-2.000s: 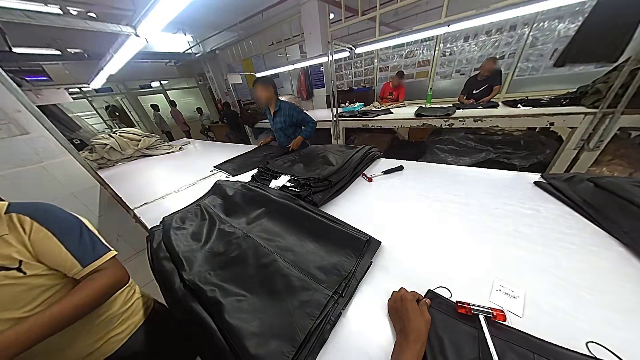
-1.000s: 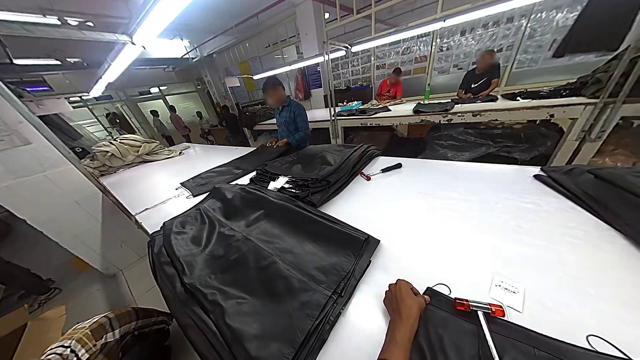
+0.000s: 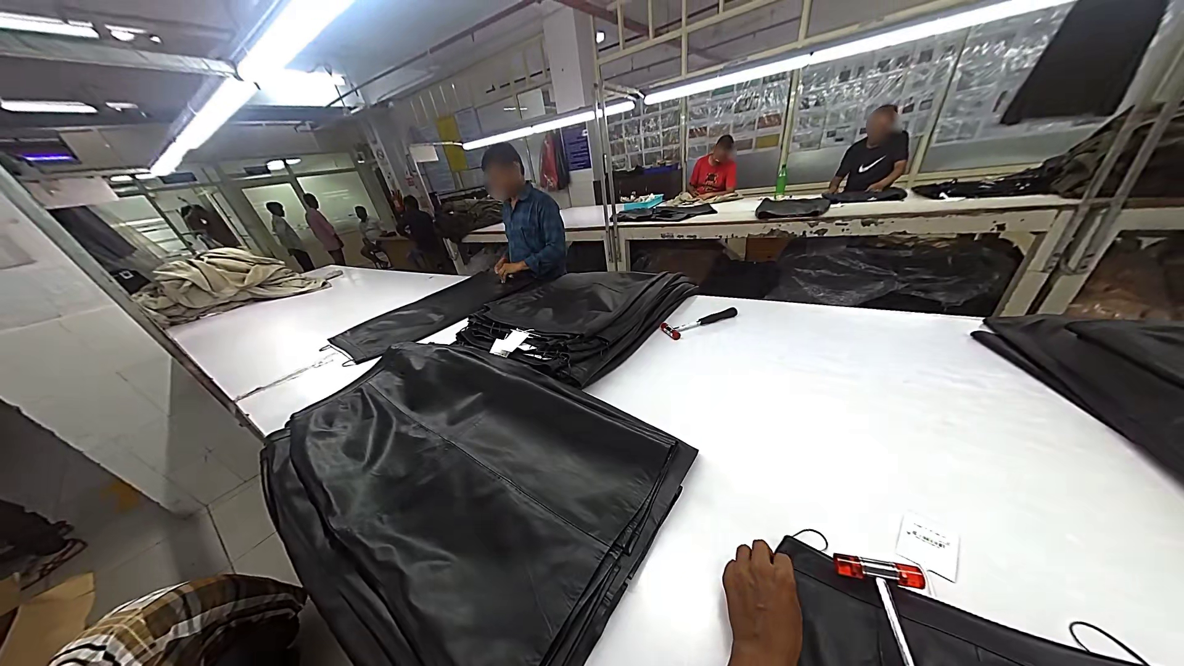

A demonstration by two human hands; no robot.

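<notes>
My left hand (image 3: 763, 597) rests at the bottom of the view, its fingers curled at the upper left corner of a black leather-like garment (image 3: 971, 629). On that garment's top edge lies the red head of a roller tool (image 3: 879, 571), whose metal rod runs down out of view. A white tag (image 3: 929, 546) with writing lies just beyond the edge. Thin black loops stick out at the garment's edge. My right hand is out of view.
Stacked black garments (image 3: 481, 499) cover the left of the white table (image 3: 805, 416), a second stack (image 3: 592, 314) behind. Another roller tool (image 3: 698, 322) lies beside it. More dark garments (image 3: 1101, 370) lie at right. A co-worker (image 3: 532, 222) stands across; a plaid-clothed person (image 3: 185, 624) is low at left.
The person in yellow at left is gone from view; a plaid-clothed person shows low there. The co-worker across has straightened, and a dark garment now stretches out before them. My left hand stays near the garment's corner.
</notes>
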